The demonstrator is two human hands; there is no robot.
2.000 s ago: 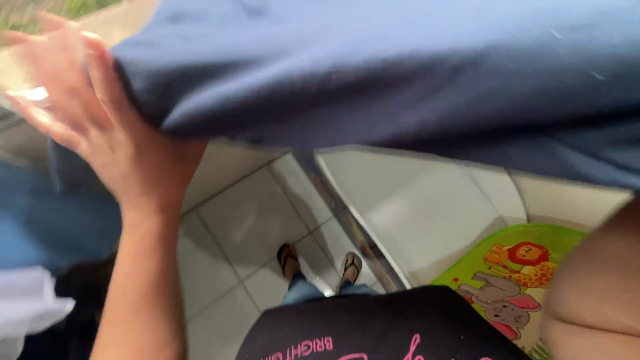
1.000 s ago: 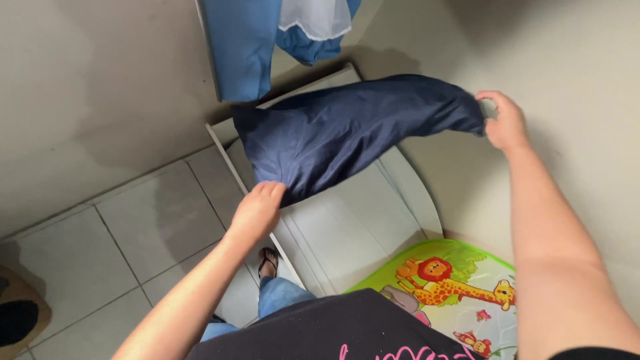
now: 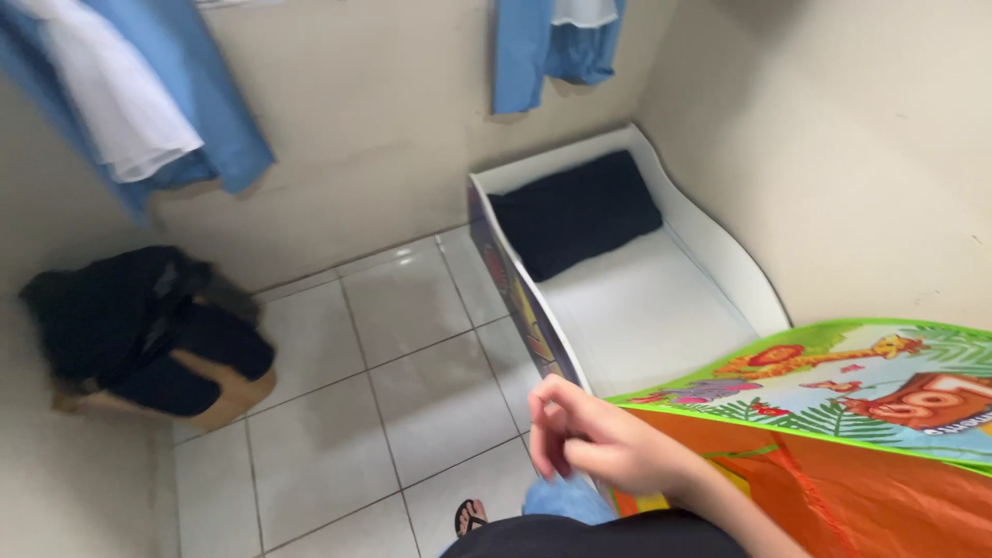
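Observation:
A dark navy pillow (image 3: 581, 213) lies flat at the far end of a small white child's bed (image 3: 651, 310), against its headboard. My right hand (image 3: 597, 438) is raised near the bottom centre, fingers loosely curled and apart, with nothing in it. It is nearest to the bed's near side and a toy bin or tent of orange fabric (image 3: 883, 496) with a printed animal top (image 3: 821, 387). My left hand is out of the frame.
Blue curtains with white lining (image 3: 209, 101) hang on the wall at left, and another blue curtain (image 3: 519, 58) hangs above the bed. Dark clothes (image 3: 139, 318) are heaped on a cardboard box (image 3: 240, 395) at left. Grey-white floor tiles (image 3: 310, 449) run between box and bed.
The navy pillow, held up by both hands a second ago, now lies on the bed, let go. My left hand has gone out of view. The view has shifted, showing the clothes heap.

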